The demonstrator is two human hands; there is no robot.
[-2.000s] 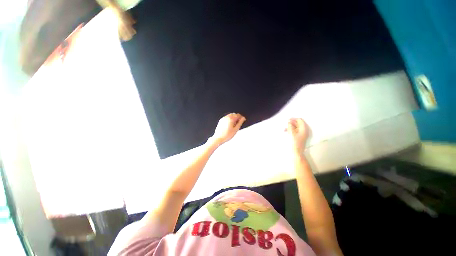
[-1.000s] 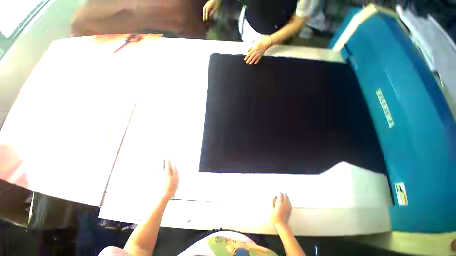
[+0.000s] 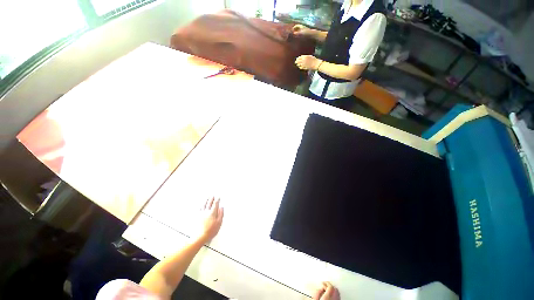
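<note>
A black interlining panel (image 3: 369, 202) lies flat on the white conveyor belt (image 3: 257, 149), its right edge at the blue fusing press (image 3: 495, 205). If a red panel lies under it, I cannot see it. My left hand (image 3: 212, 220) is over the belt, left of the black panel and apart from it, empty with fingers apart. My right hand (image 3: 327, 291) is at the bottom edge of the picture, cut off by it, near the belt's front edge and below the panel; its fingers look bent.
A person (image 3: 345, 53) in a dark vest and white shirt stands opposite, hands at the stack of red panels (image 3: 240, 44). Scissors (image 3: 225, 71) lie on the side table (image 3: 117, 140), left of the belt. Shelves (image 3: 457, 70) stand behind.
The view has turned up and left from the panel. My hands have left the panel's near edge. The other person's hand has left the panel and is now at the red stack.
</note>
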